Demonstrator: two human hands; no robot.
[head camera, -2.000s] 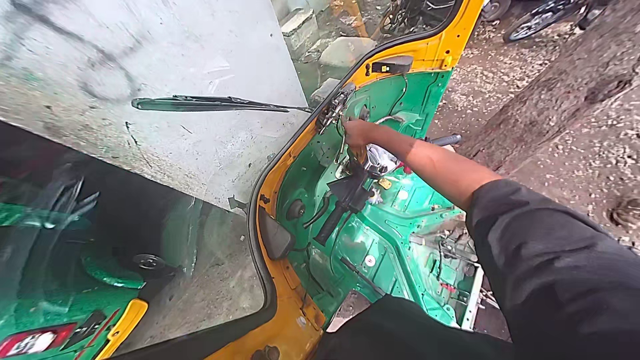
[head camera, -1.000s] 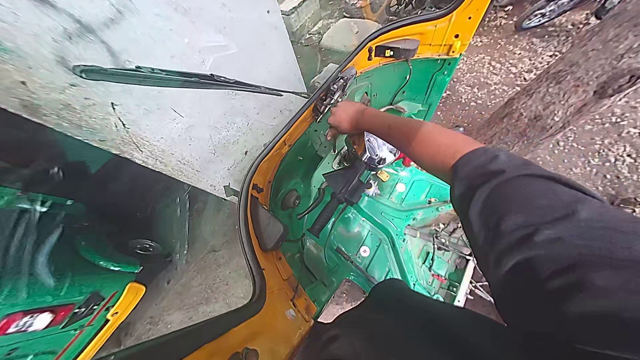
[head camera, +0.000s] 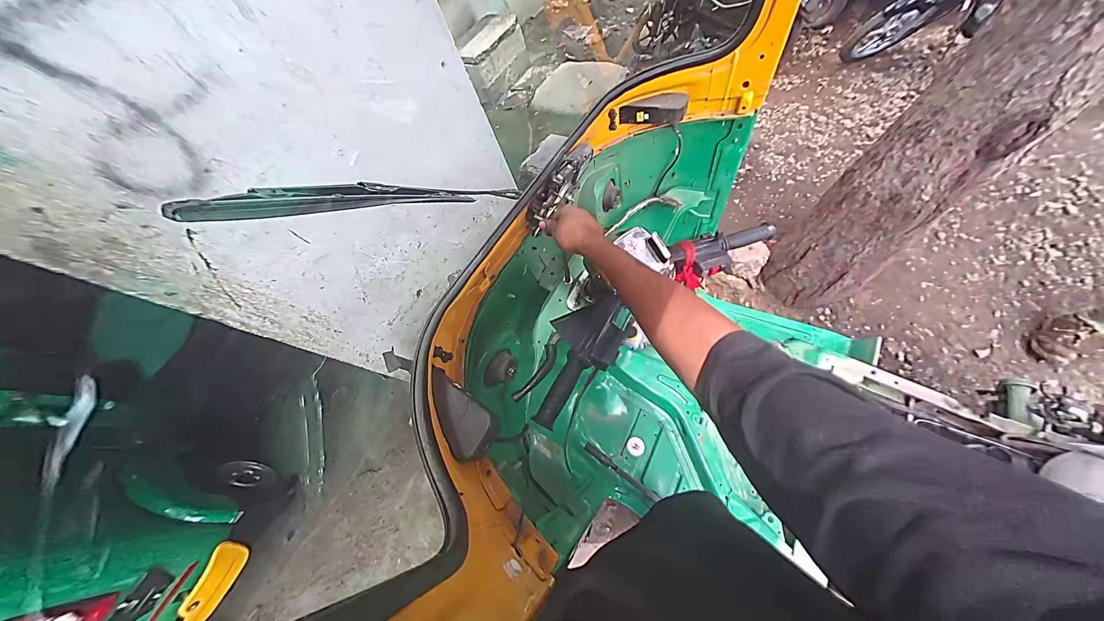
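Note:
My right hand (head camera: 573, 229) reaches in from the right in a dark sleeve. Its curled fingers grip the lower end of a metal windshield wiper mechanism (head camera: 561, 185), mounted inside the yellow front frame of a green and yellow auto rickshaw; the fingertips are partly hidden. Beyond the glass, a black wiper blade (head camera: 302, 203) lies across the windshield. Below my hand and forearm is the handlebar, with one black grip (head camera: 561, 392) toward the lower left and the other (head camera: 750, 235) to the right, near a red tie (head camera: 688, 266). My left hand is not in view.
A dark box (head camera: 466, 416) sits on the lower frame, and another dark fitting (head camera: 655, 109) on the upper part. A grey panel (head camera: 302, 103) stands outside the glass. To the right are a tree trunk (head camera: 931, 155), stony ground and a parked motorcycle's wheel (head camera: 888, 34).
My right hand stays at the wiper mechanism, with only a small change in its pose. The view has shifted and tilted, so the handlebar's far grip now shows beyond my forearm.

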